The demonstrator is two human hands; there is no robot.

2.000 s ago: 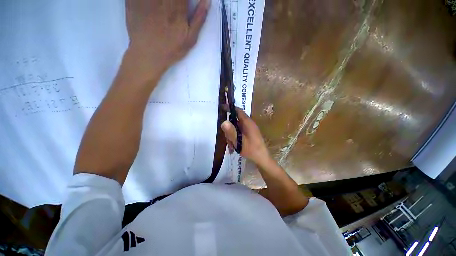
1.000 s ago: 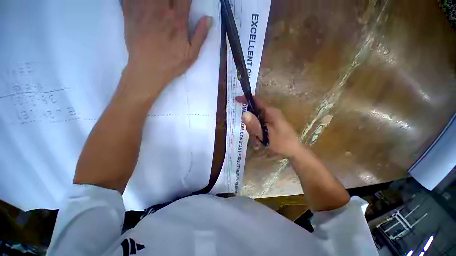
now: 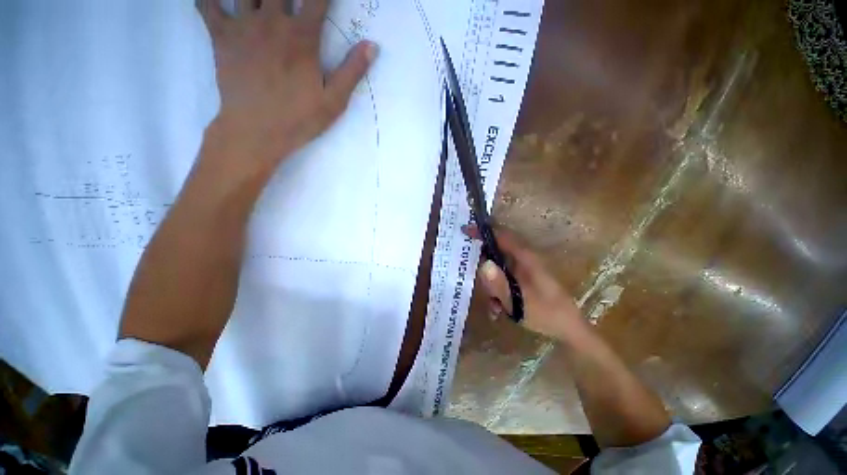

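Note:
A large white plotted pattern paper (image 3: 306,315) with thin printed lines and curves lies on the brown table. My left hand (image 3: 269,79) lies spread on the paper at the upper left, fingertips partly cut off by the top edge. My right hand (image 3: 520,283) holds the black handles of the tailor's shears (image 3: 469,153). The dark blades point up and slightly left over the printed paper margin (image 3: 497,139). A cut gap runs from near the blades down to my shirt, between the paper and the margin strip.
The glossy brown table (image 3: 650,260) has a whitish scuffed seam line. A black fabric piece with a scalloped, patterned border (image 3: 822,46) lies at the upper right. A white sheet (image 3: 817,380) hangs at the right edge, over a dark floor area.
The paper and margin strip appear lower in view, showing black bars above the lettering. The shears have moved right and down, out of the cut line. My left hand has shifted slightly left and up.

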